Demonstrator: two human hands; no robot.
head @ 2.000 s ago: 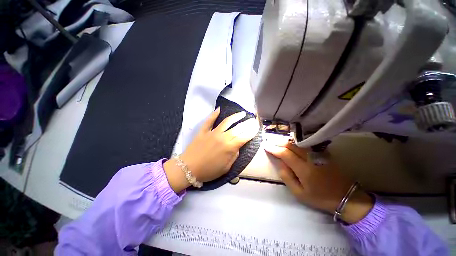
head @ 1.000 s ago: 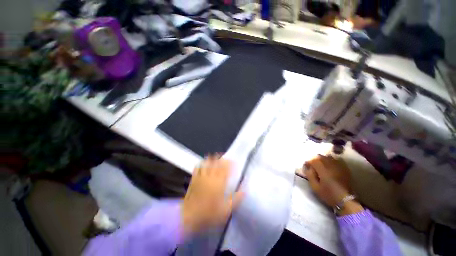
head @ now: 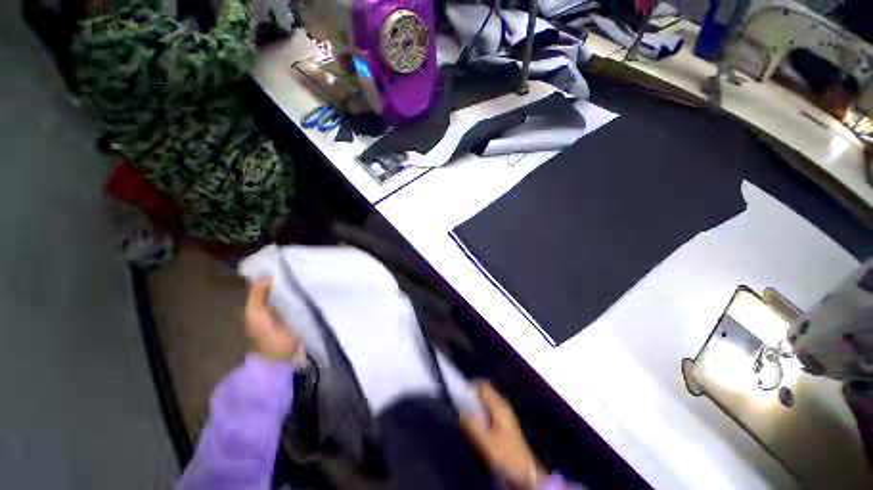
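A sewn fabric piece (head: 369, 306), pale side up with a dark seam line along it, is held off the table over the lap. My left hand (head: 268, 321) grips its far left end. My right hand (head: 500, 431) grips its right edge lower down. Part of the piece near the lap is black and in shadow. Black cut panels (head: 603, 220) lie flat on the white table. The sewing machine's needle plate (head: 747, 349) is lit at the right, with nothing under the needle area.
A purple-ended second machine (head: 394, 57) stands at the upper left, with blue-handled scissors (head: 323, 118) beside it. Grey and black fabric pieces (head: 531, 124) lie behind. A person in camouflage clothing (head: 182, 124) is at the upper left. Another machine (head: 804, 38) is at the upper right.
The piece has left the machine and table and is now over the lap. Both hands moved left and down with it. The view has turned left.
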